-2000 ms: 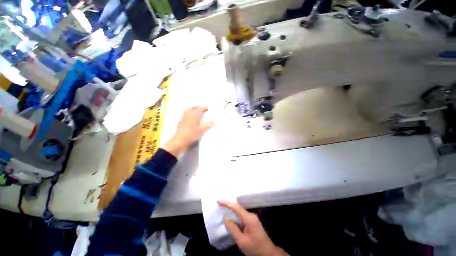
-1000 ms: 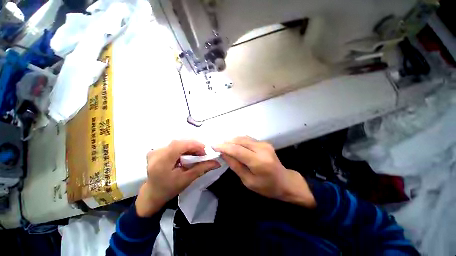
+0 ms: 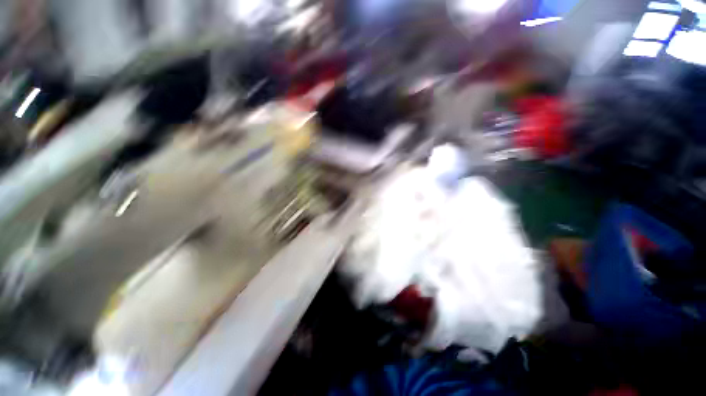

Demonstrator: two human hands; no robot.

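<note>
The whole frame is blurred by head motion. Neither my left hand nor my right hand can be made out. A heap of white cloth (image 3: 457,255) lies nearest in front, at centre right beside the table. The cream sewing machine (image 3: 155,201) stretches across the left, its details smeared. The white table edge (image 3: 263,309) runs diagonally below it. A bit of dark blue sleeve (image 3: 410,379) shows at the bottom edge. The small white piece cannot be seen.
A blue container or cloth (image 3: 639,263) lies at the right, with a dark green surface (image 3: 553,201) behind the heap. A red thing (image 3: 542,128) stands at the upper right. Bright window panes (image 3: 666,35) show at the top right corner. The background is blurred clutter.
The view has swung right, from the needle area to the white heap. Both hands and the small white piece they held at the table's front edge have gone out of sight.
</note>
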